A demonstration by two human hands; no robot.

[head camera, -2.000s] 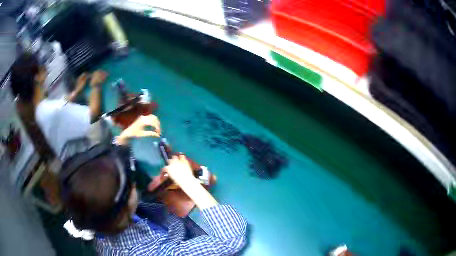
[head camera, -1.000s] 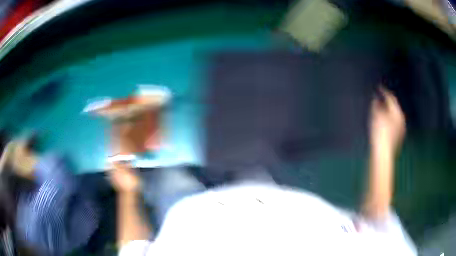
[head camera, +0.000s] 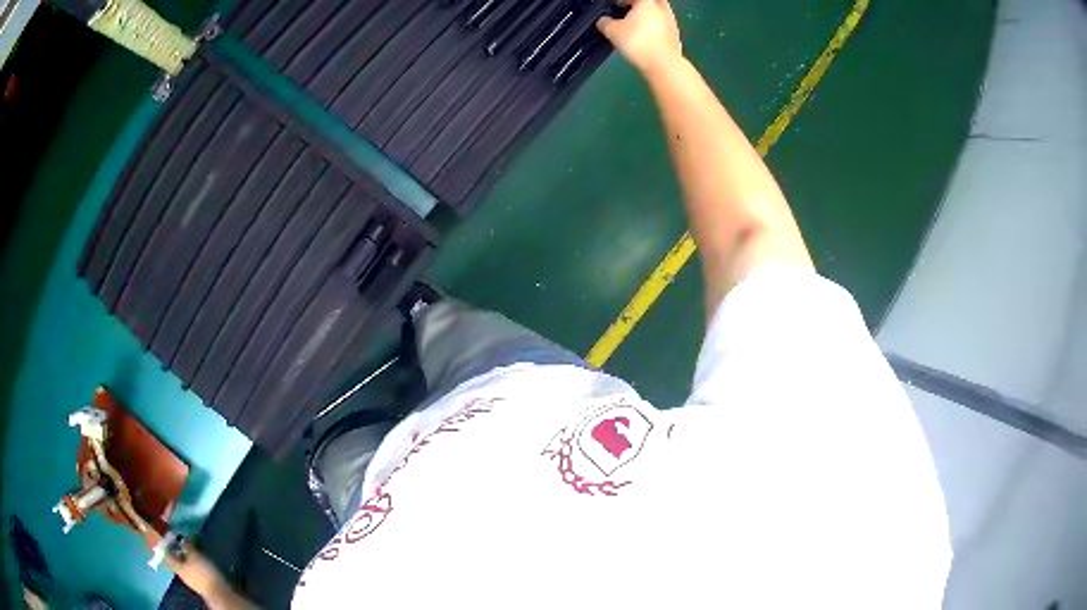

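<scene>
The Y-shaped fixture, tan metal with white end blocks, lies over an orange-brown base plate at lower left. My left hand is at its near end block; its fingers are mostly hidden, so its grip is unclear. My right hand reaches to the edge of the far ribbed black tray, its fingertips at dark parts. Whether it holds one cannot be told. Several glossy black parts lie in that tray's grooves.
A nearer ribbed black tray holds a dark part near its right corner. The teal bench runs under the fixture. A pale wrapped post stands at upper left. Green floor with a yellow line lies right of the trays.
The view has swung from the neighbouring workers to the trays and my own body. Since the blurred frame, my right hand appears farther up, at the far tray; my left hand remains by the fixture.
</scene>
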